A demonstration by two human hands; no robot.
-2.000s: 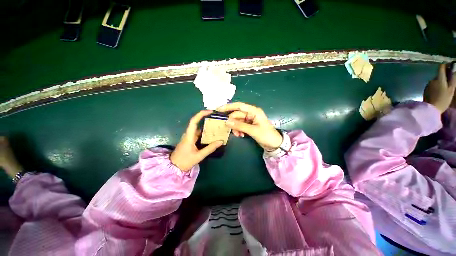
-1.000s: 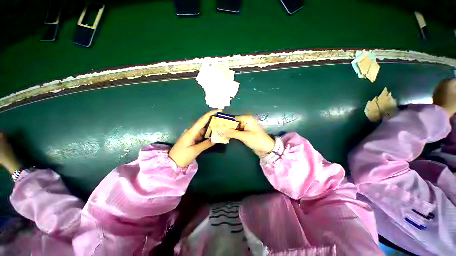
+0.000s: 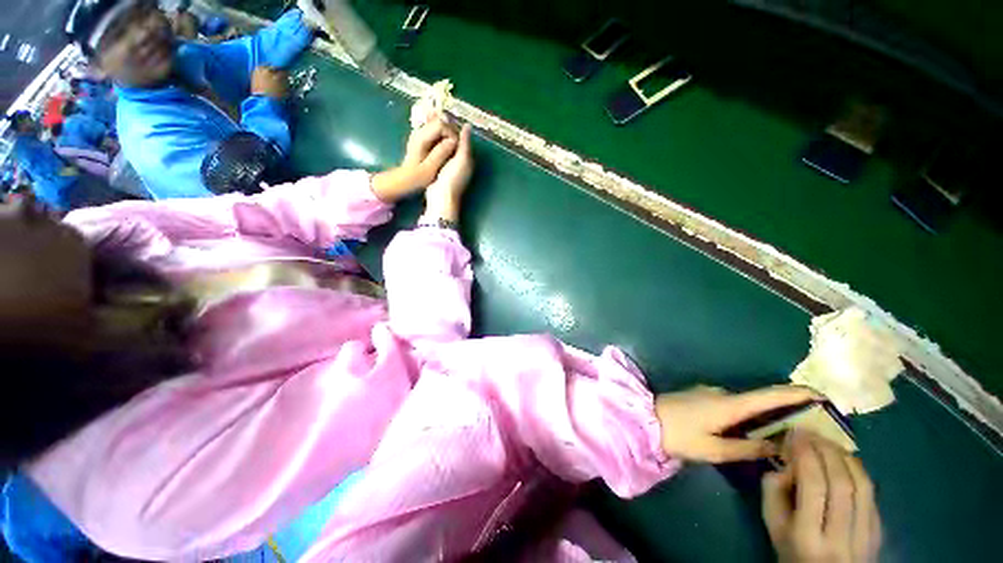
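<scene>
The small dark housing (image 3: 840,416) is at the lower right, between my hands, with a pale tan sheet (image 3: 812,424) over its window end. My left hand (image 3: 720,426) holds it from the left, fingers stretched along its far side and thumb on the near side. My right hand (image 3: 823,500) is partly cut off by the bottom edge; its curled fingers are on the near part of the housing and cover some of it. A ragged pile of whitish sheets (image 3: 849,361) lies just beyond, against the edge strip.
The worn edge strip (image 3: 671,218) runs diagonally between the bench (image 3: 572,264) and the green belt (image 3: 726,143). Several housings (image 3: 649,90) lie on the belt. A neighbour in pink (image 3: 275,363) sits close on the left, hands near another sheet pile (image 3: 431,101). A person in blue (image 3: 176,121) sits beyond.
The view has swung left and tilted, so my hands and the housing now show at the lower right and the left neighbours have come into view. The housing is still held.
</scene>
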